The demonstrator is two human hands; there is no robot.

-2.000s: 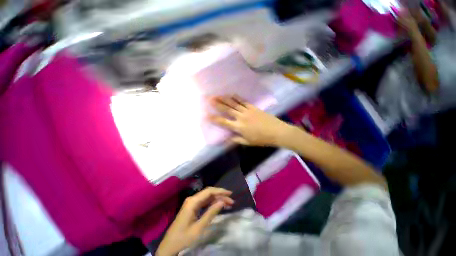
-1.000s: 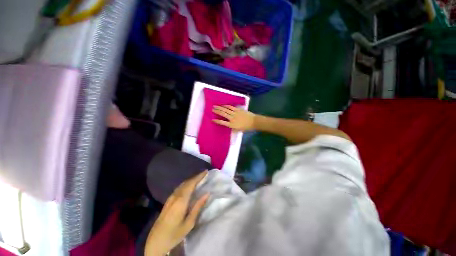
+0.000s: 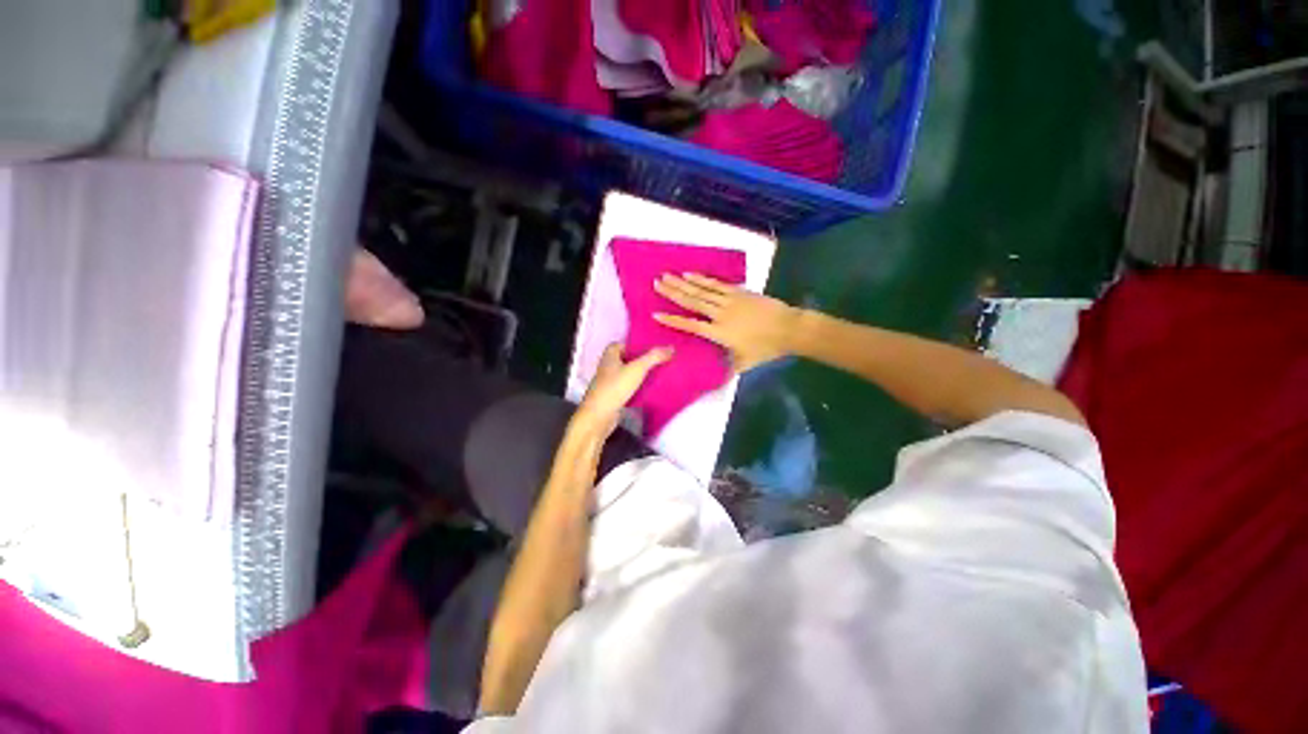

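A magenta cut panel (image 3: 689, 384) lies on a white board (image 3: 745, 251) beside my lap, with pale pink showing along its left side. My right hand (image 3: 729, 318) lies flat on the panel with fingers spread. My left hand (image 3: 617, 384) is at the panel's lower left edge, thumb over the magenta face; whether its fingers pinch the fabric cannot be told. A stack of pale pink panels (image 3: 129, 316) lies on the white machine table at the left.
A blue crate (image 3: 674, 151) with pink pieces stands beyond the board. The table edge (image 3: 294, 287) has ruler-like markings. Magenta fabric (image 3: 337, 645) hangs at the lower left. Dark red fabric (image 3: 1205, 459) lies at the right. Yellow handles (image 3: 227, 15) show at the top left.
The view has swung from the machine table down to the board. My right hand has moved from the pale stack onto the magenta panel. My left hand has moved from my lap to the panel.
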